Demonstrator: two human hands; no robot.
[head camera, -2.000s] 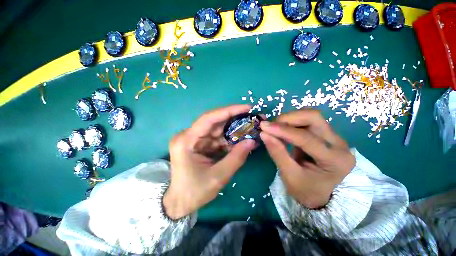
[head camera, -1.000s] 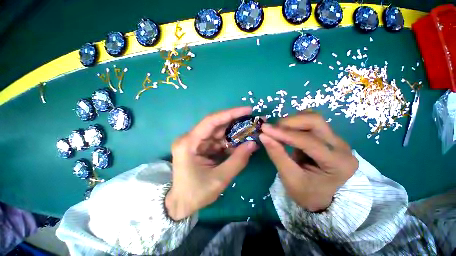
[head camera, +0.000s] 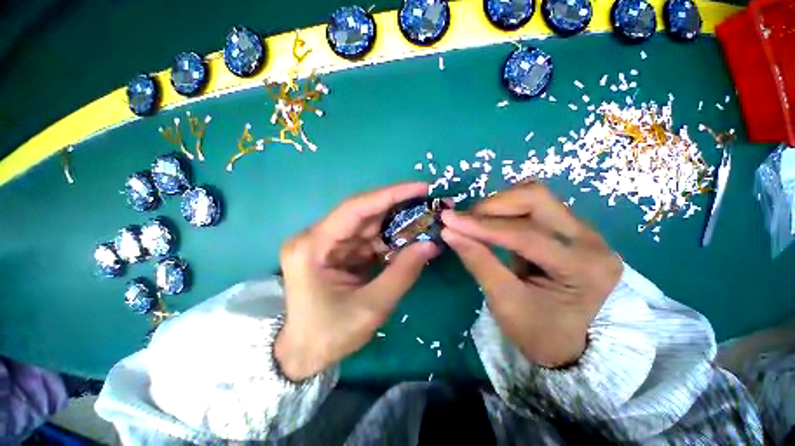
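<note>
My left hand (head camera: 349, 274) holds a dark faceted dome unit (head camera: 410, 225) by its rim between thumb and fingers, above the green surface. An amber flexible strip (head camera: 429, 223) lies across the unit's face. My right hand (head camera: 532, 270) has its thumb and fingertips pinched at the unit's right edge. The fingertips hide that edge, so I cannot tell whether they grip the strip or the rim. A cluster of amber strips with white tips (head camera: 295, 109) lies beyond my left hand.
Faceted units (head camera: 351, 31) stand along the yellow stripe (head camera: 292, 59). Smaller units (head camera: 200, 206) are grouped at left. A white bit pile (head camera: 649, 165), a slim silver tool (head camera: 716, 196), a red bin (head camera: 767, 74) and a clear bag (head camera: 778, 200) are at right.
The whole view has shifted slightly, with the surface items a little higher and further left. Both hands stay at the unit; my right fingertips remain pinched at its edge.
</note>
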